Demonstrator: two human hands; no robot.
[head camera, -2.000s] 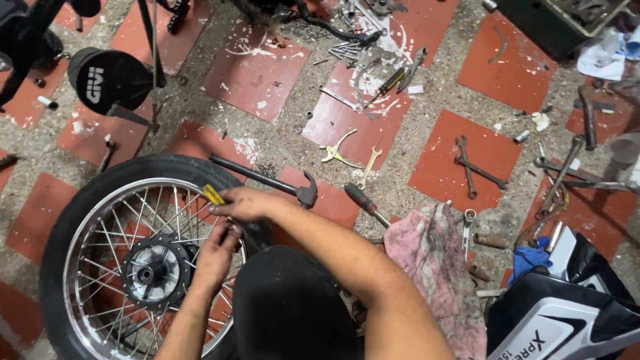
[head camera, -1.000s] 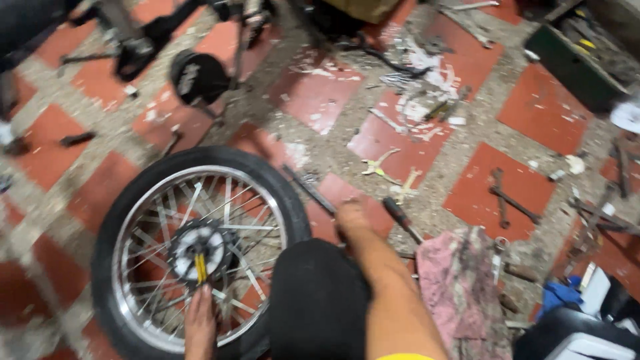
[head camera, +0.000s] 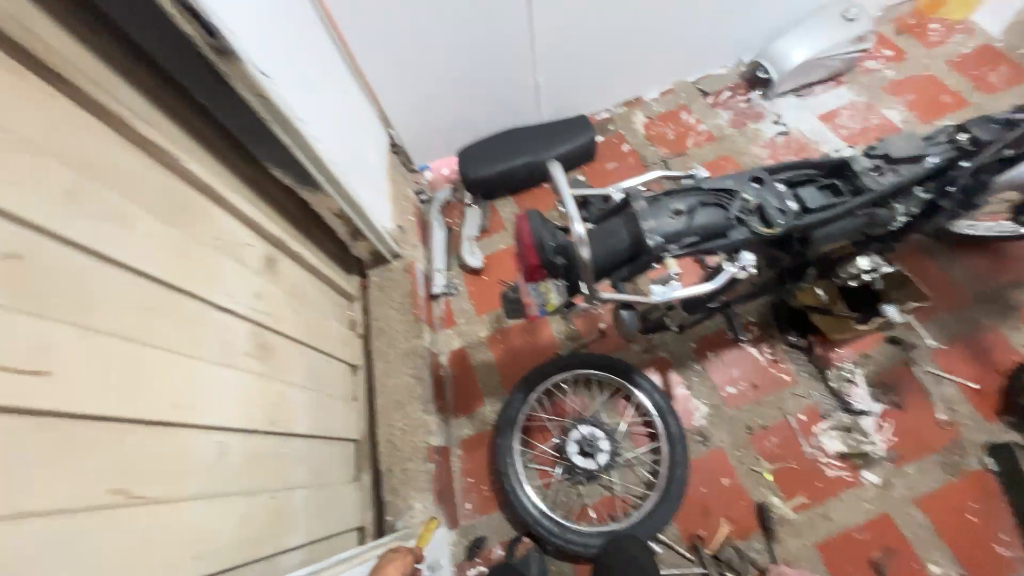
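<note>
At the bottom edge, my left hand (head camera: 396, 562) is shut on a yellow-handled tool (head camera: 428, 532); only the fingers and the yellow end show, so its kind cannot be told. My right hand is out of view. To the right of the left hand, a spoked motorcycle wheel (head camera: 670, 460) with a black tire lies flat on the tiled floor, its hub (head camera: 588, 446) facing up. Above the wheel stands a partly stripped motorcycle (head camera: 720, 212) with a red tail light (head camera: 528, 252) and a silver grab rail (head camera: 572, 216). The view is blurred.
A wooden slatted door (head camera: 184, 352) fills the left side, and a white wall (head camera: 472, 64) runs along the top. A black motorcycle seat (head camera: 528, 152) lies beyond the tail. Silver body parts (head camera: 816, 52) rest by the wall. Tools and debris (head camera: 856, 424) litter the floor at right.
The view has swung left and up. My left hand has moved from over the wheel hub to beside the door, still with the yellow-handled tool. My right arm has left the view.
</note>
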